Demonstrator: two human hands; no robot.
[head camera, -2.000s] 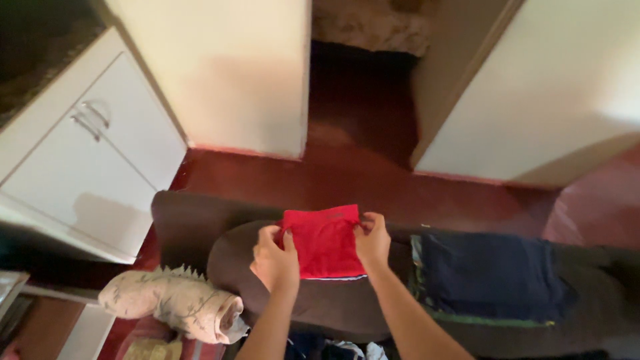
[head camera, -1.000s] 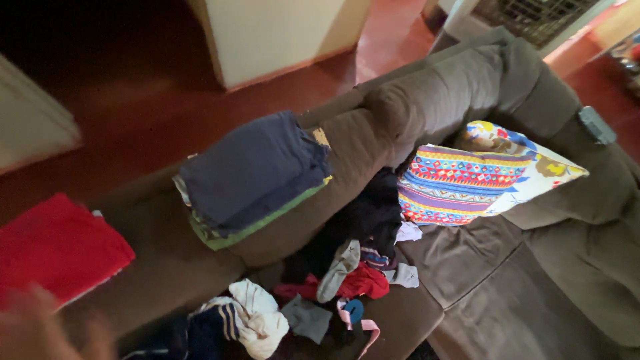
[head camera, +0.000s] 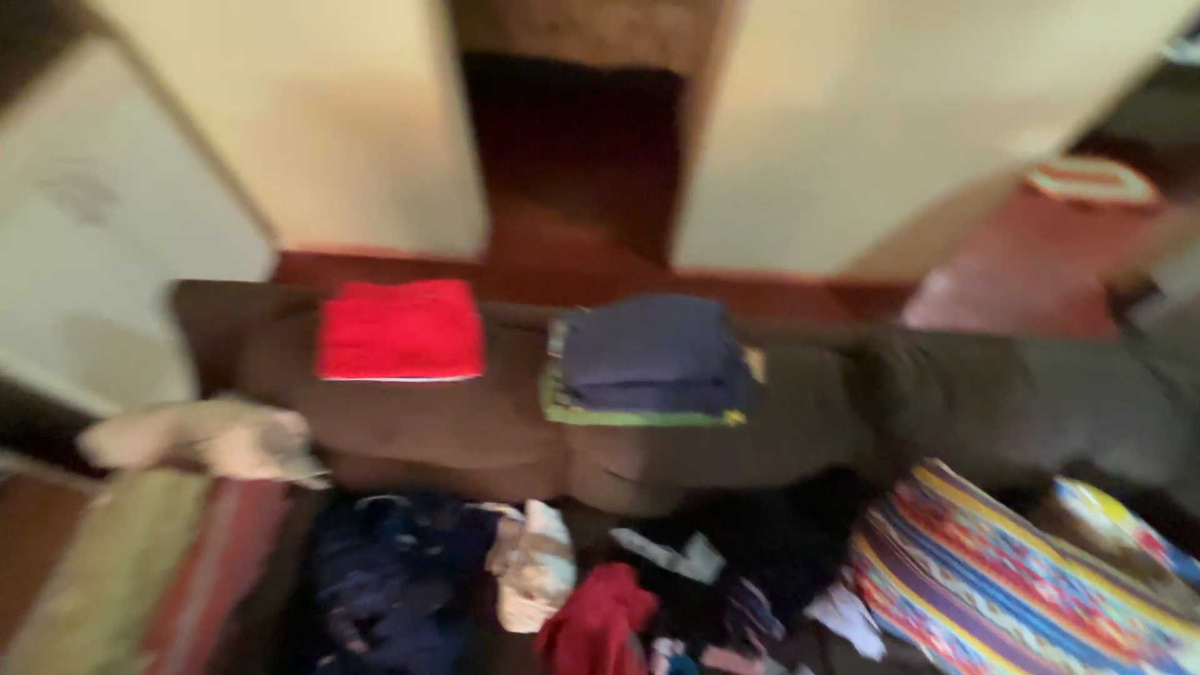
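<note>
Neither my left hand nor my right hand shows in the head view. A folded red cloth garment (head camera: 401, 330) lies on the backrest of the brown sofa (head camera: 441, 427), left of the middle. To its right, apart from it, a stack of folded clothes with dark blue on top (head camera: 652, 352) and a green edge beneath rests on the same backrest. Loose clothes lie on the seat below: a dark blue heap (head camera: 403, 581), a white and beige piece (head camera: 536, 572) and a crumpled red one (head camera: 600, 623). The picture is blurred.
A patterned striped cushion (head camera: 1022, 572) sits at the lower right. A pale rolled cloth (head camera: 202, 436) lies on the left armrest area, above green and red striped textiles (head camera: 216, 562). A white cabinet (head camera: 103, 216) stands at the left, and walls flank a doorway behind the sofa.
Two seconds ago both hands held the red garment at its sides; now it lies on the backrest with no hand on it. The view has swung right and back.
</note>
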